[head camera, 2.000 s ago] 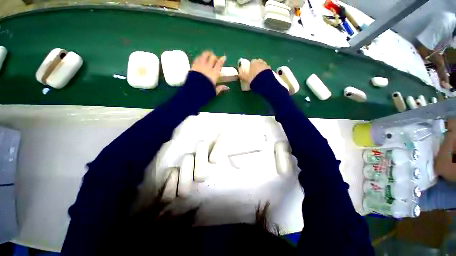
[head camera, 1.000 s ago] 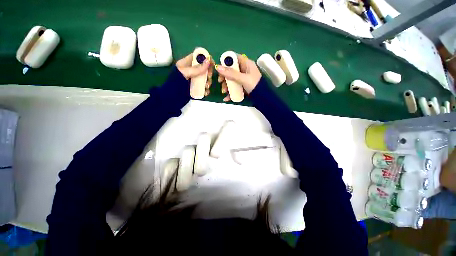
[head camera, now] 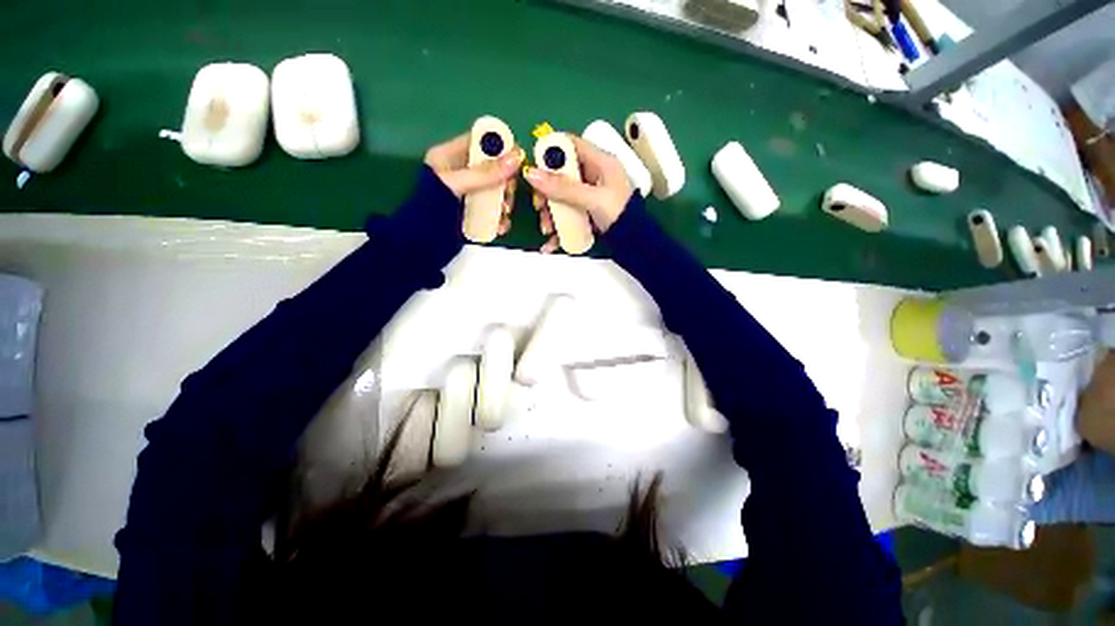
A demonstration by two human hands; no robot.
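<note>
My left hand (head camera: 455, 165) is shut on a cream-white housing (head camera: 485, 208), held upright with its black round spot at the top. My right hand (head camera: 598, 184) is shut on a second cream-white housing (head camera: 570, 223), also with a black spot near its upper end. The two housings are side by side, a small gap apart, above the belt's near edge. A small yellow tab (head camera: 543, 130) shows at the top of the right housing, and yellow also shows by my fingertips. The fingers behind the housings are partly hidden.
The green belt (head camera: 404, 208) carries paired white units (head camera: 316, 106) at left and single white bars (head camera: 745, 181) at right. White bars (head camera: 455, 412) lie on the white table (head camera: 147, 318) near my body. Labelled bottles (head camera: 948, 462) stand at right. A metal rail (head camera: 997, 51) crosses the upper right.
Both hands picked up housings from the belt and brought them together, black spots showing. Since one second ago the hands barely moved, while the belt units shifted left.
</note>
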